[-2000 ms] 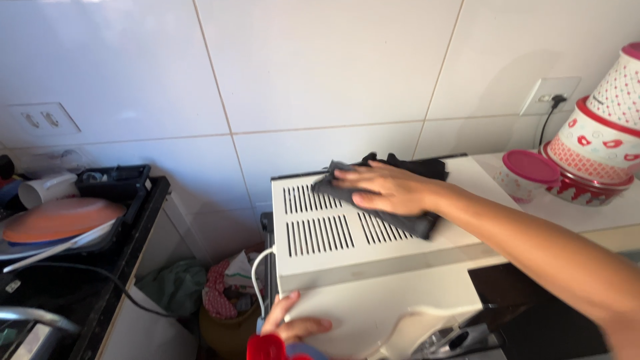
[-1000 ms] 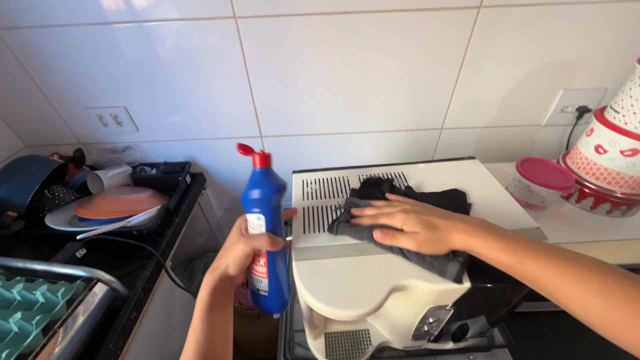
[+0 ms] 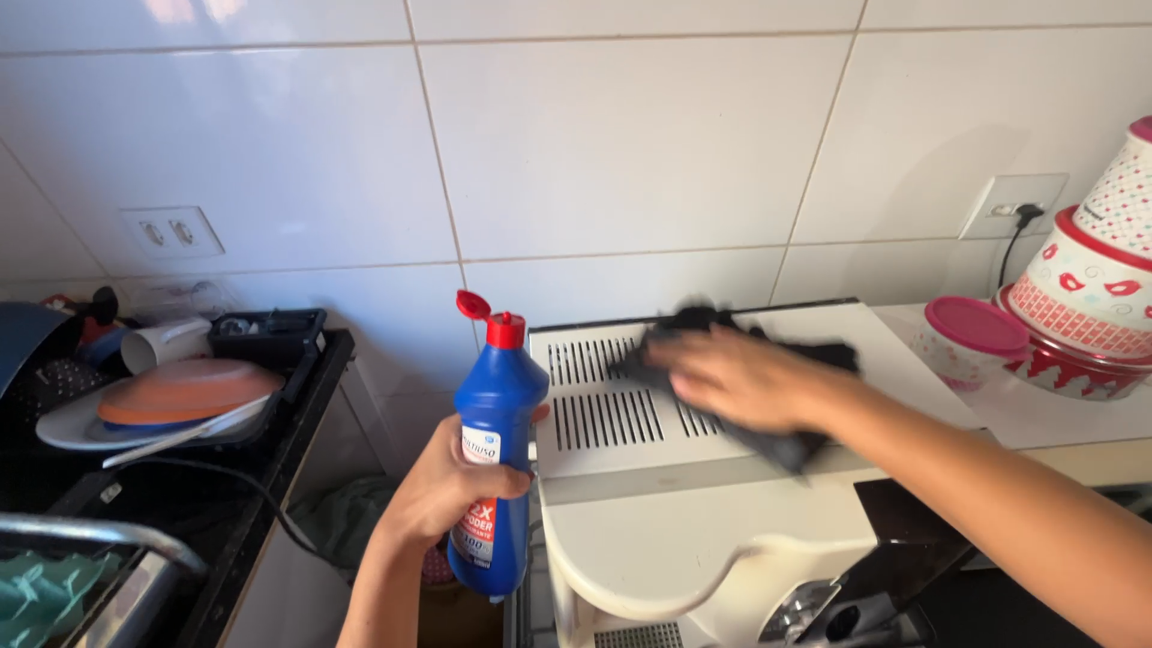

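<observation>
My left hand [image 3: 472, 490] grips a blue plastic cleaner bottle [image 3: 504, 387] upright, its red flip cap hanging open. The bottle stands in the air at the left side of a white appliance, probably an espresso machine [image 3: 666, 531], with slotted vents in its top panel. On that panel my right hand [image 3: 738, 373] lies flat, fingers spread, over a crumpled black cloth [image 3: 810, 355]. Hand and cloth are blurred by motion. The cloth covers part of the vents and of the panel to their right.
To the left, a black counter [image 3: 306, 405] carries an orange plate [image 3: 189, 391], a white mug [image 3: 166, 345] and a black tray [image 3: 268, 333]. Patterned canisters [image 3: 1084, 288] and a pink-lidded tub [image 3: 976, 333] stand at right. A tiled wall [image 3: 621, 144] rises behind.
My left hand was low at the appliance's front left two seconds ago; it has come up with the blue bottle. The cloth has shifted under my right hand.
</observation>
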